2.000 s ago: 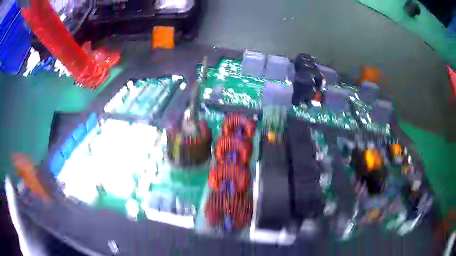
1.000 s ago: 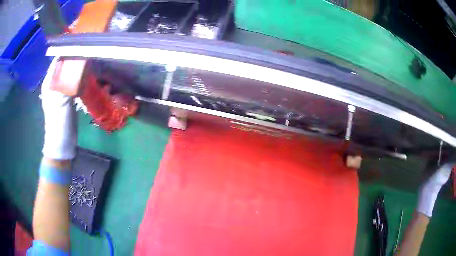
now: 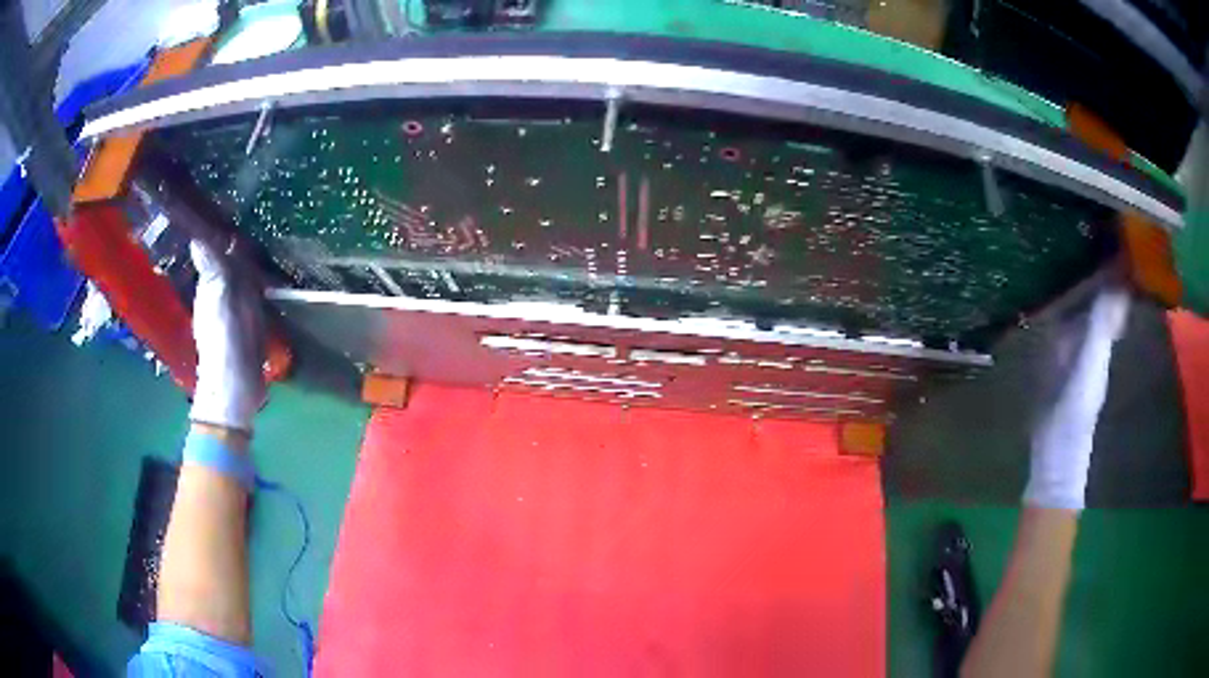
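The fixture (image 3: 623, 82) stands raised on edge across the upper view, its silver rail along the top. The underside of a dark green circuit board (image 3: 530, 199) faces me, dotted with solder points. Orange-brown corner blocks (image 3: 112, 164) sit at its ends. My left hand (image 3: 228, 338), white-gloved with a blue wristband, is at the fixture's left side. My right hand (image 3: 1081, 391), white-gloved, is at its right side. The fingertips of both are blurred or hidden against the fixture.
A red sheet (image 3: 610, 543) lies in front of the fixture, with small orange-brown blocks (image 3: 862, 438) at its far corners. A black tool (image 3: 951, 589) lies at the right. A dark tray (image 3: 146, 543) is beside my left forearm. A blue bin (image 3: 40, 252) stands at the far left.
The fixture has gone from lying board-side up to standing raised. Since the last earlier frame it shows more of the board's underside, and both hands appear further inward in view.
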